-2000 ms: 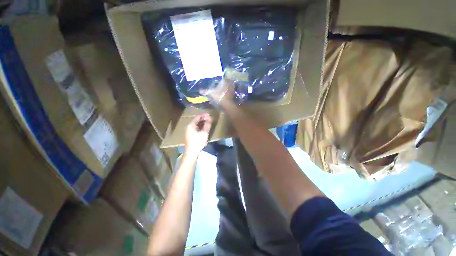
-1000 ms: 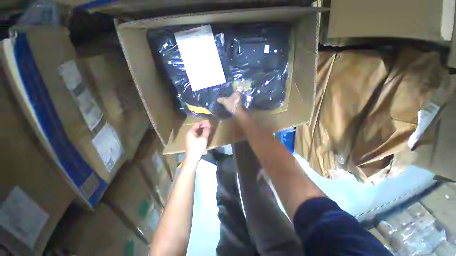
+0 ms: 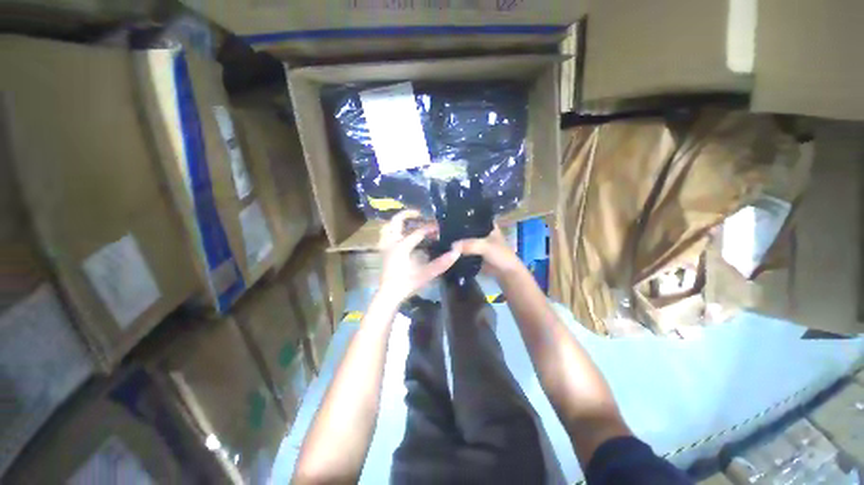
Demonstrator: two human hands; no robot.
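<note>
The open stock carton (image 3: 310, 152) stands in front of me, full of shiny dark plastic bags (image 3: 478, 128). A white sheet (image 3: 395, 128) and a yellow label (image 3: 386, 204) lie on the bags. A bunch of black bagged items (image 3: 461, 216) is held between my hands over the carton's near edge. My left hand (image 3: 409, 256) is at its left side, with fingers curled and touching it. My right hand (image 3: 491, 251) grips its lower right side. The fingers behind the bunch are hidden.
Stacked closed cartons (image 3: 104, 189) with white labels line the left. Crumpled brown kraft paper (image 3: 630, 199) is at the right of the stock carton. More cartons (image 3: 663, 47) stand behind. The blue-grey floor (image 3: 606, 379) shows below, with clear plastic-wrapped goods (image 3: 786, 455) at bottom right.
My right hand has come back out of the carton with the black bagged items. My left hand has joined it at the bunch. The view has shifted, so the carton looks smaller.
</note>
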